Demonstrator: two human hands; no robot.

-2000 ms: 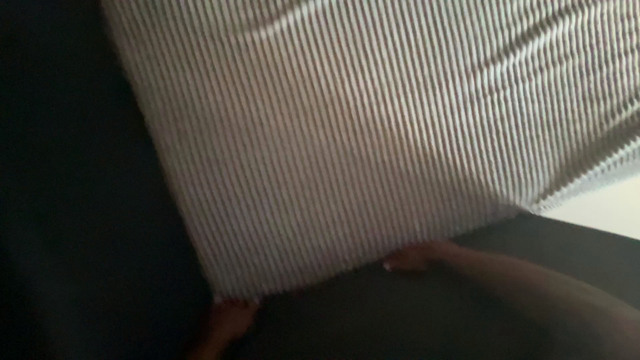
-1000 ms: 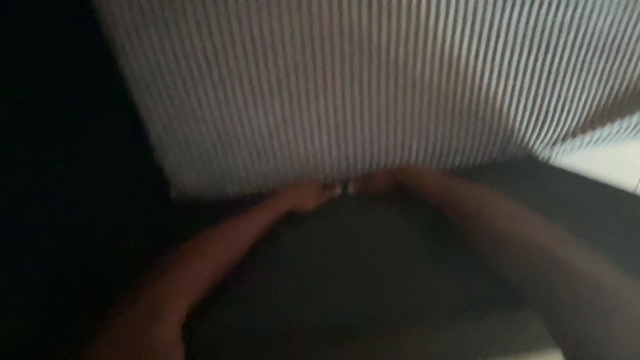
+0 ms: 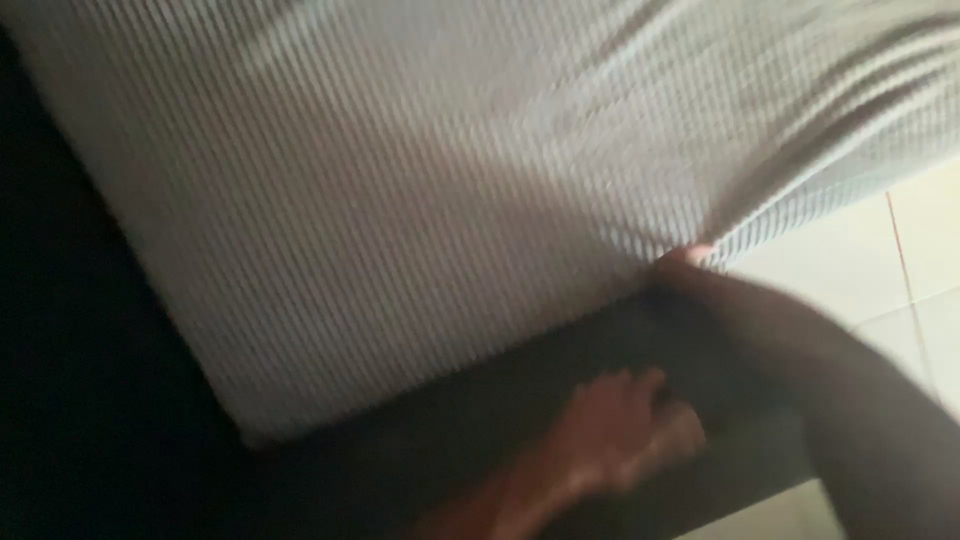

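Note:
A light, ribbed cloth [image 3: 420,225], which looks like a bed cover or fitted sheet, lies over a broad flat surface, probably a mattress. My right hand [image 3: 686,259] is closed on the edge of the cloth at the right, where folds run up and away from the fingers. Below the cloth's lower edge, my left hand [image 3: 634,427] hangs over the dark surface, apart from the cloth and blurred. Its fingers are partly curled, and nothing can be made out in them.
A dark surface [image 3: 465,427] runs along the cloth's lower edge. Deep shadow fills the left side. Pale floor tiles [image 3: 832,255] show at the right, and a light patch [image 3: 765,517] at the bottom.
My hands were close together at the cloth's edge a second ago. The right hand has moved right along the edge; the left has come off the cloth.

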